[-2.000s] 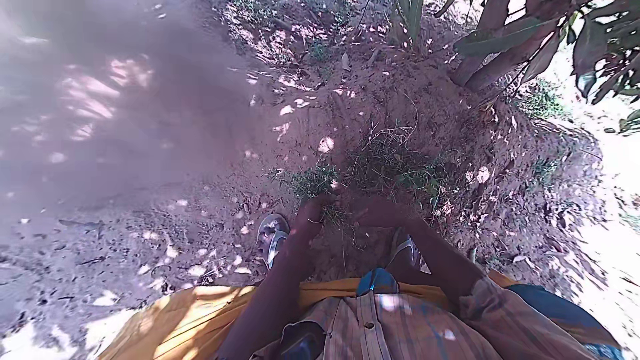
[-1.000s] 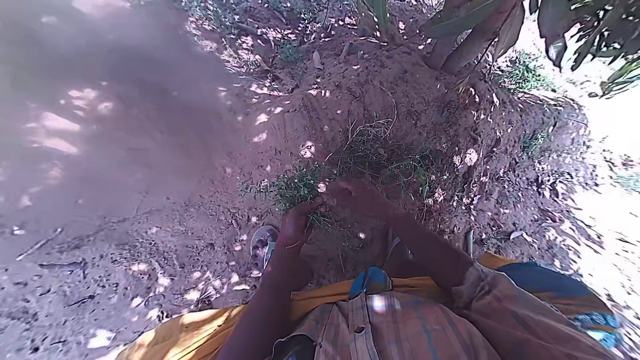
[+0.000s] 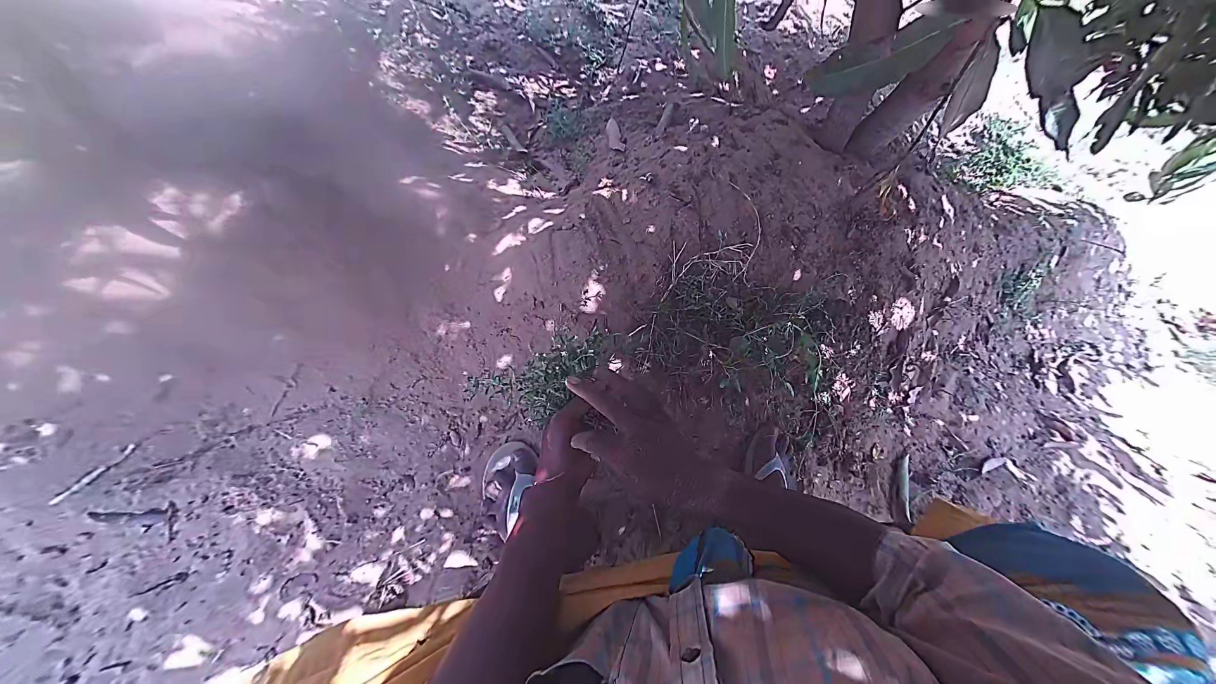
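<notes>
My left hand [image 3: 567, 445] is closed around the stems of a small bunch of green weeds [image 3: 551, 372], whose leafy tops spread out beyond the fingers. My right hand [image 3: 638, 439] lies close against it on the right, palm down, with fingers reaching over toward the left hand; whether it grips any stems is hidden. Beyond my right hand a patch of low green weeds and dry stalks [image 3: 741, 328] spreads over the soil. My sandalled feet, the left sandal [image 3: 513, 486] and the right sandal [image 3: 771, 461], flank the hands.
A mound of brown soil [image 3: 703, 190] rises ahead to a tree trunk [image 3: 893, 104] with long leaves at the upper right. Dry leaves and twigs [image 3: 100, 473] litter the ground. Yellow and blue cloth [image 3: 370, 646] hangs around my legs.
The fingers of my right hand have spread and now reach farther over my left hand. The green bunch remains at my left hand.
</notes>
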